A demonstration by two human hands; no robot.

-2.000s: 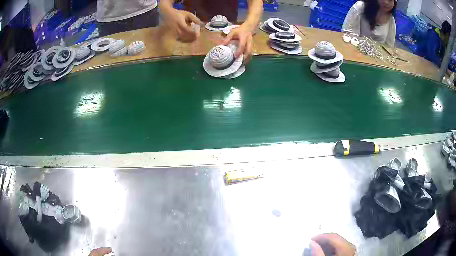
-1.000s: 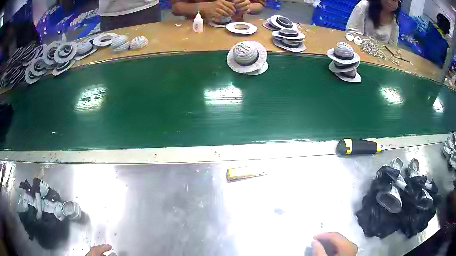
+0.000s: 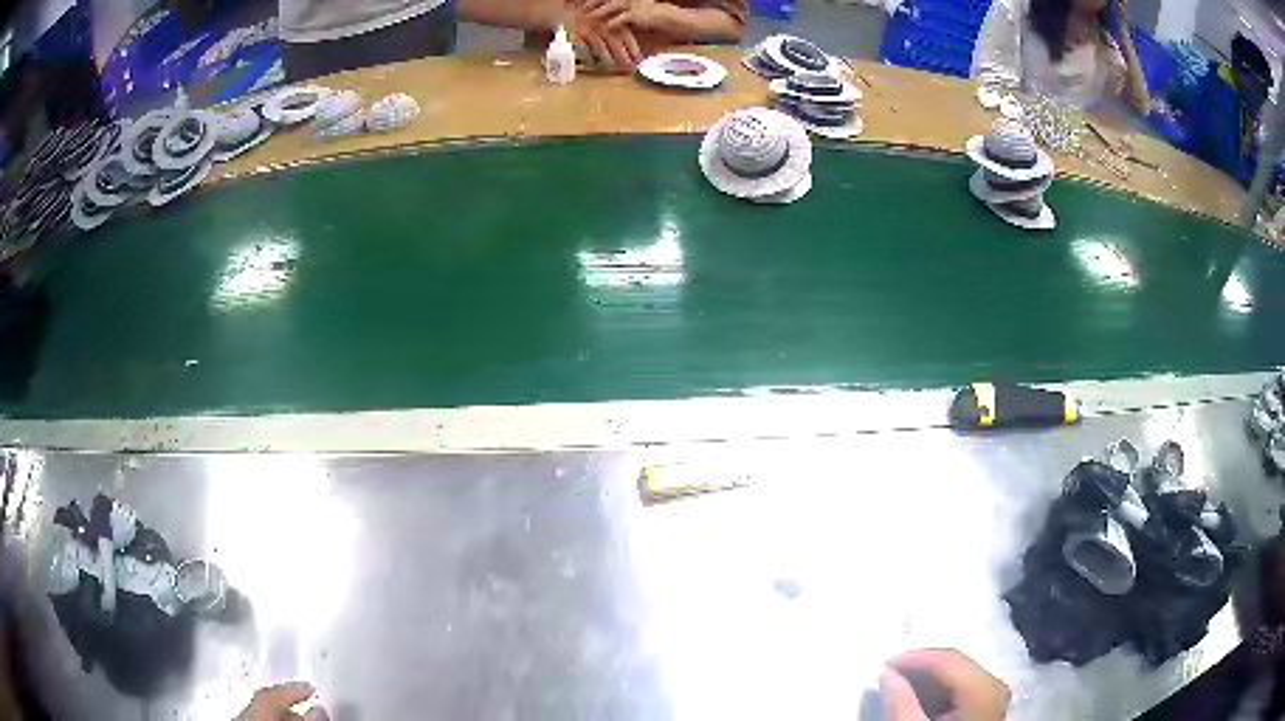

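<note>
My right hand (image 3: pixel 947 687) is at the bottom edge, right of centre, its fingers curled and partly cut off. Something small and dark may be at its fingertips, but I cannot tell what. Only the fingertips of my left hand (image 3: pixel 285 701) show at the bottom edge; what it holds, if anything, is out of the picture. A yellow cutter (image 3: pixel 693 483) lies on the metal bench (image 3: pixel 465 563). Black figures with grey-white cup ends stand heaped at the right (image 3: pixel 1113 578), and another black and grey-white heap (image 3: pixel 134 599) is at the left.
A black-and-yellow handled tool (image 3: pixel 1017 407) lies at the edge of the green belt (image 3: pixel 465 310). Stacked striped hats (image 3: pixel 755 152) and another hat stack (image 3: pixel 1010 172) are on the belt. Beyond, a wood-coloured table (image 3: pixel 493 106) bears hat parts and a white bottle (image 3: pixel 560 57). People are behind it.
The hat stacks have moved right along the belt. The person opposite has let go of one stack; a white bottle and a flat ring now show there. My hands have barely moved.
</note>
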